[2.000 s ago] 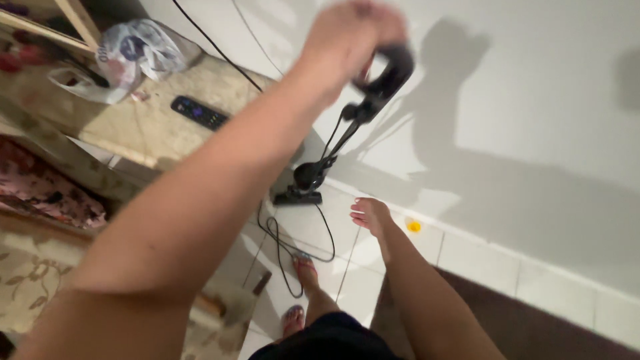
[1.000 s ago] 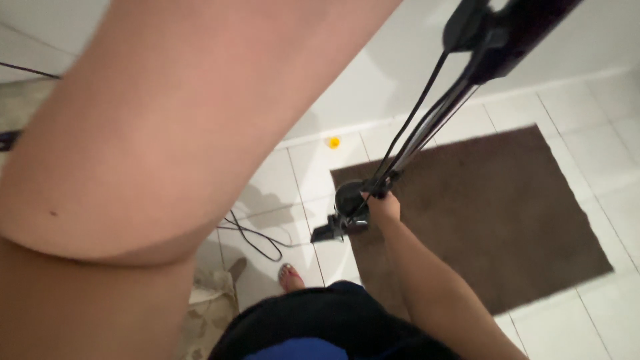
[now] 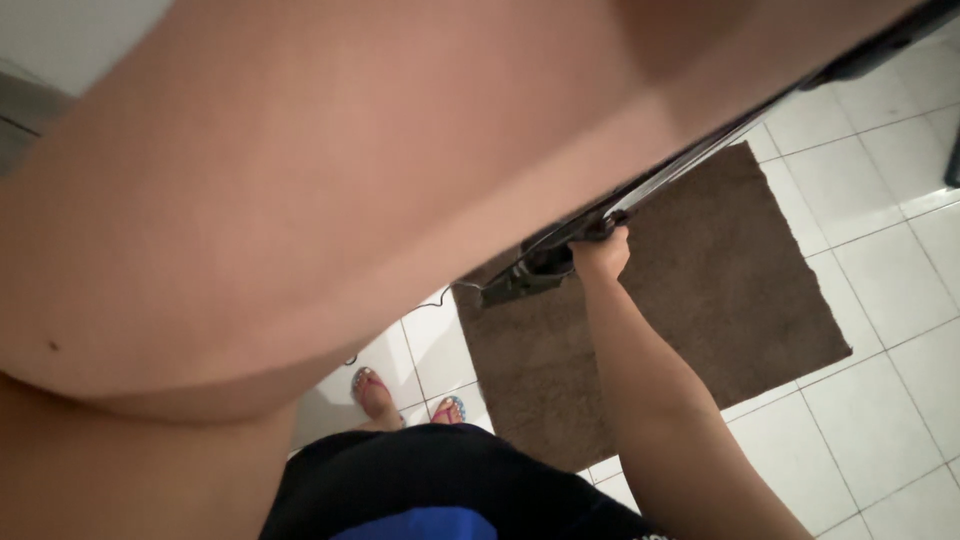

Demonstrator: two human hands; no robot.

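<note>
A black corded stick vacuum cleaner [image 3: 529, 281] hangs tilted over the brown mat, its floor head toward the lower left and its tube running up to the top right. My right hand [image 3: 602, 253] is closed around the lower part of the tube, just above the floor head. My left arm crosses the whole upper left of the view and hides much of the vacuum's upper part. The left hand itself lies outside the picture.
A brown mat [image 3: 712, 300] lies on white floor tiles [image 3: 870, 375]. A thin cord [image 3: 435, 304] runs from near the floor head toward the left. My feet in flip-flops [image 3: 371, 390] stand left of the mat.
My right hand, free two seconds ago, has taken hold of the vacuum's lower part. The vacuum has moved from beside the wall to over the mat. The view has swung right.
</note>
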